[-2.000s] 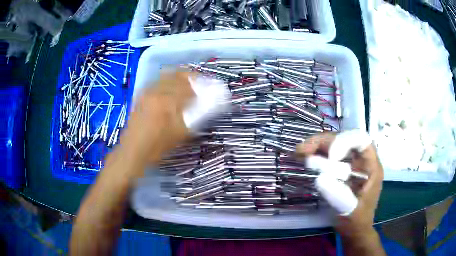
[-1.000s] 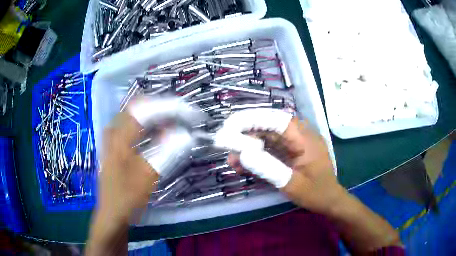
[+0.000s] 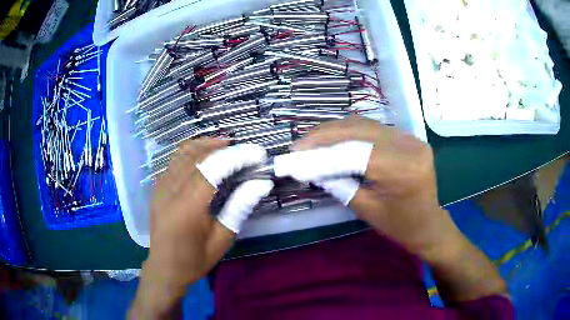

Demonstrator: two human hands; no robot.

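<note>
My left hand (image 3: 197,200) and my right hand (image 3: 390,178) meet over the near part of the large white bin (image 3: 125,181). White finger cots cover the thumb and a finger of each. The fingertips pinch a slim, dark and silver tubular unit (image 3: 269,168) between them. It is blurred and mostly hidden by the fingers. Below the hands the bin is filled with rows of silver tubular units (image 3: 322,90) with dark collars and red wires, lying mostly sideways.
A blue tray (image 3: 69,220) of thin rods (image 3: 62,137) is at left. The white-parts tray (image 3: 497,127), heaped with white pieces (image 3: 481,69), is at right. Part of an upper bin (image 3: 100,28) with metal tubes shows at top left. The green bench edge curves near my body.
The view has shifted, and the upper bin is now mostly out of frame. My hands, apart over the bin two seconds ago, have come together at the fingertips, low over it.
</note>
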